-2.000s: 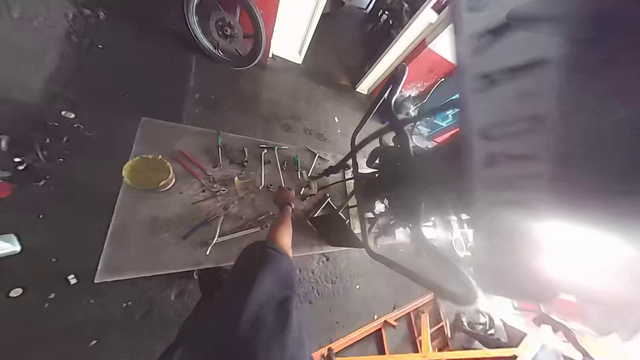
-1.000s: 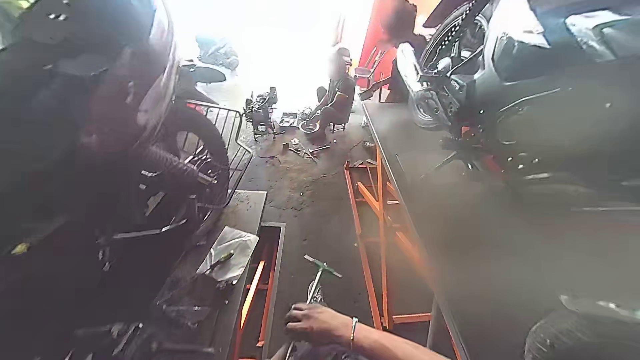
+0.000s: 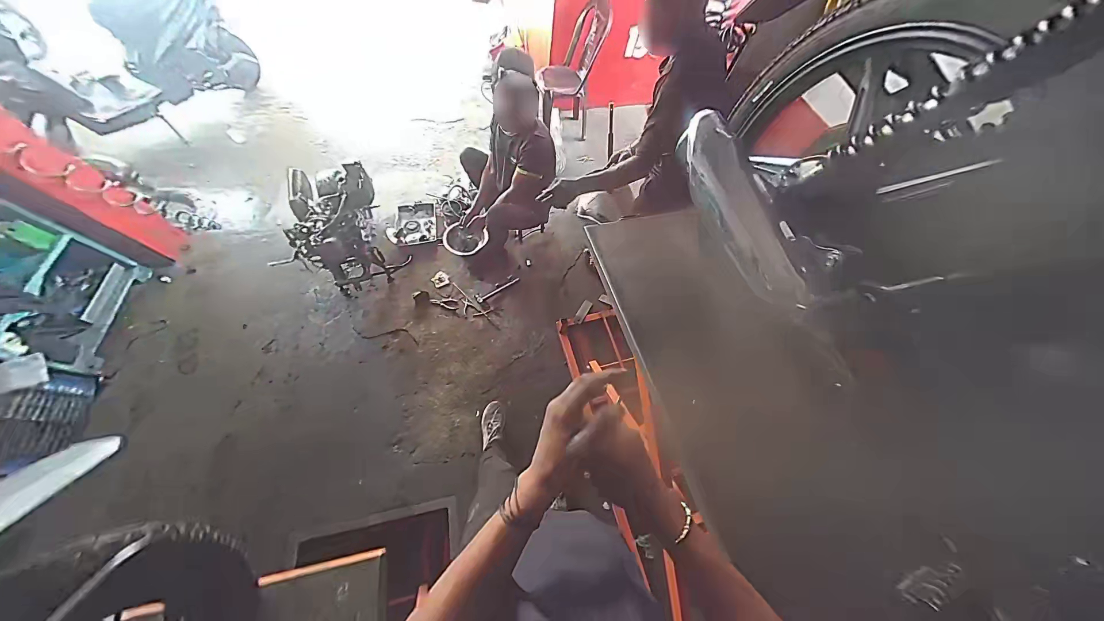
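Observation:
Both my hands are raised together in front of my body, beside the orange frame of the lift. My left hand [image 3: 569, 423], with dark bands at its wrist, has its fingers bent toward the right. Against it or just in front of it is my right hand [image 3: 614, 455], blurred, with a light bracelet at the wrist. Its fingers overlap the left hand, so what lies between the palms is hidden. No tool shows plainly in either hand. A motorcycle lift table [image 3: 642, 285] stands just to the right of them.
A motorcycle wheel [image 3: 871, 52] and chain are at upper right. Ahead, one person [image 3: 526, 159] sits by a basin [image 3: 466, 240]; another [image 3: 690, 95] reaches in from the right. An engine [image 3: 341, 220] and loose tools [image 3: 470, 302] lie on the floor. A tyre [image 3: 164, 552] is at lower left.
The T-handled tool seen in my right hand one second ago no longer shows plainly. My left hand has come into view beside the right. The view has shifted greatly.

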